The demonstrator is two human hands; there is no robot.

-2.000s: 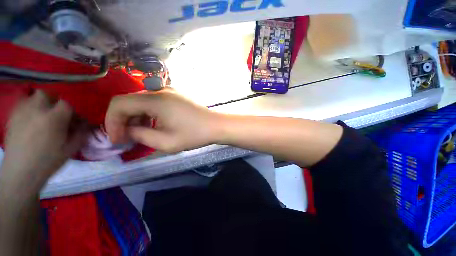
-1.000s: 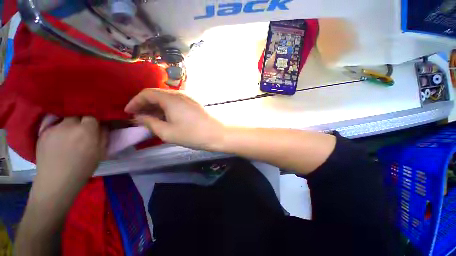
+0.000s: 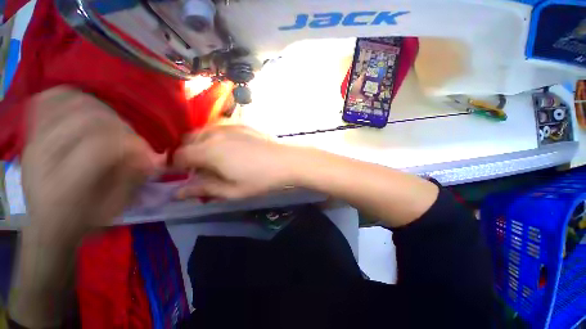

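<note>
The red garment (image 3: 122,83) lies in folds on the machine table, left of and under the needle area, with a strong glare at the needle. Its pale lining (image 3: 151,198) shows at the table's front edge, between and below my hands. My right hand (image 3: 225,164) pinches the garment's edge just in front of the needle area. My left hand (image 3: 83,157) is badly blurred over the garment at the left; its fingers reach towards my right fingertips, and its grip cannot be made out.
White machine head (image 3: 437,32) spans the top. A lit smartphone (image 3: 372,83) lies on a red piece right of the needle. Snips (image 3: 487,109) and a bobbin tray (image 3: 552,115) lie farther right. A blue crate (image 3: 520,244) stands at lower right. Red cloth (image 3: 106,276) is below the table edge.
The garment has shifted and bunched towards the needle area. My left hand has moved up and blurred, near my right fingertips. The view has shifted slightly.
</note>
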